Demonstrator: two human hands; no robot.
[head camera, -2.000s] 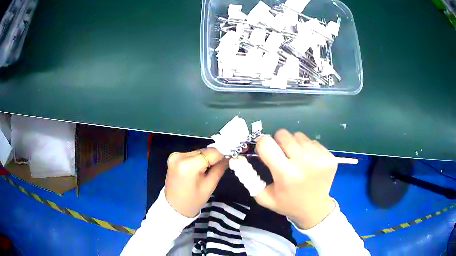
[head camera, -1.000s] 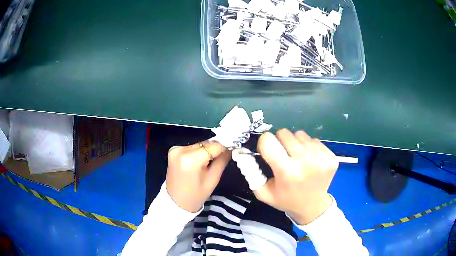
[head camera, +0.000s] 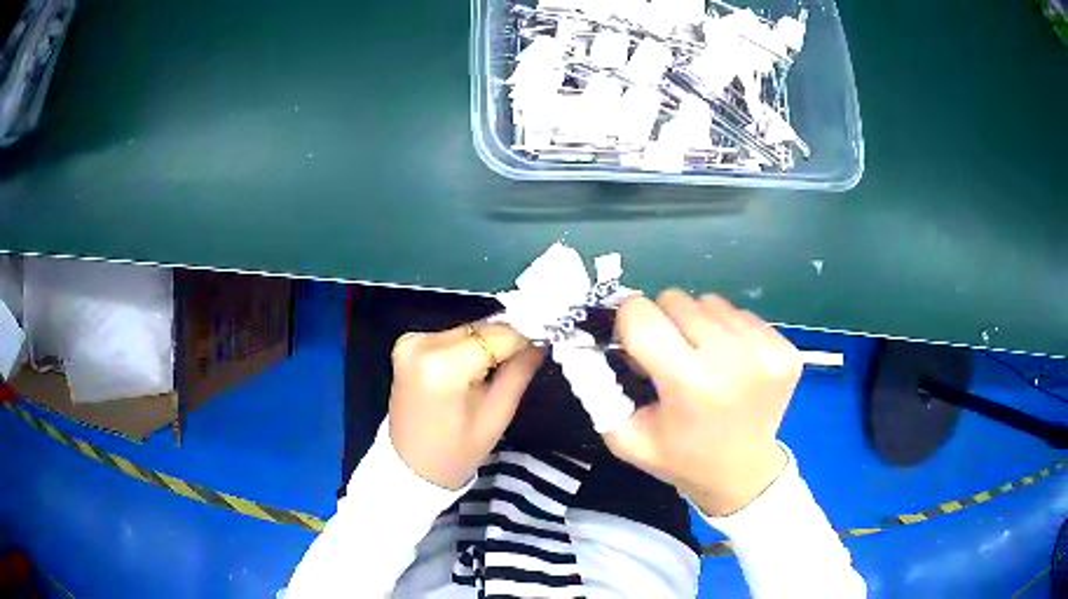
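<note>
My left hand (head camera: 454, 392) wears a ring and pinches a fanned bunch of white-tabbed wire parts (head camera: 553, 287) at the bench edge. A row of tiny loops shows along the bunch's right side. My right hand (head camera: 703, 392), with a ribbed white wrap (head camera: 595, 384) on its thumb, holds a slim hand tool; its pale end (head camera: 822, 358) sticks out to the right. The tool's working tip is hard to make out near the loops. The wrapped thumb touches or nearly touches the bunch's lower edge. A clear plastic tub (head camera: 668, 179) beyond holds many jumbled white-tabbed parts.
The dark green bench (head camera: 293, 176) spans the view. A clear plastic box (head camera: 33, 70) is at its far left. Below left, a carton (head camera: 234, 351) holds white packing (head camera: 100, 328). A black round base (head camera: 914, 404) with a bar stands below right, on blue floor with yellow-black tape.
The tub and bench edge sit higher in the picture than two seconds ago. The bunch has tilted slightly, and my right hand has shifted a little up and right. Both grips remain.
</note>
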